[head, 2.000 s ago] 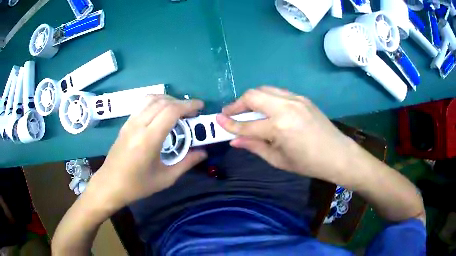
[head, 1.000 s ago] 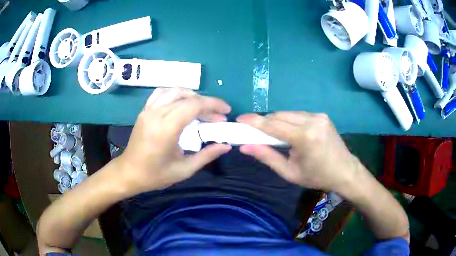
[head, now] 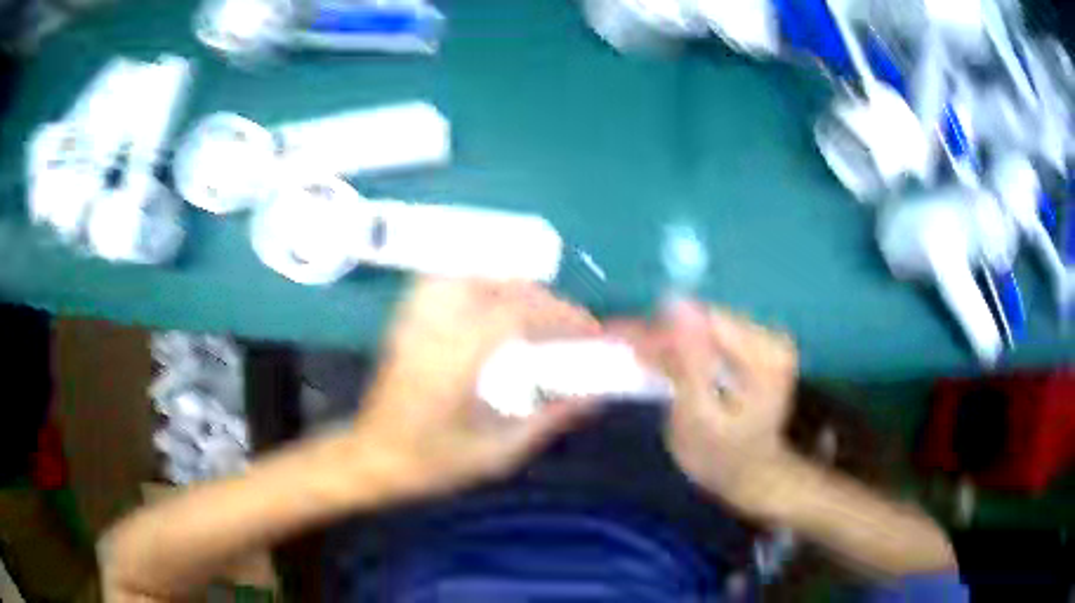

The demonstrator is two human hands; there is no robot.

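Observation:
The frame is blurred. A white handheld fan (head: 578, 370) is held at the bench's front edge, its head end to the left and its handle pointing right. My left hand (head: 466, 377) grips it around the head end. My right hand (head: 733, 406) is at the handle's right end, fingers curled; the blur hides how firmly it touches. Two closed fans lie just beyond my hands, the nearer one (head: 460, 242) and the farther one (head: 365, 139), heads to the left.
More white fans (head: 112, 171) lie together at the bench's left. An open fan with blue inside (head: 371, 21) lies at the back. A pile of open fans (head: 943, 236) covers the right. Below are a box of white parts (head: 198, 406) and a red stool (head: 1002, 430).
The view has shifted, so bench items appear displaced. The held fan has turned in my hands over the last two seconds. My right hand's fingers are now more curled at the handle end.

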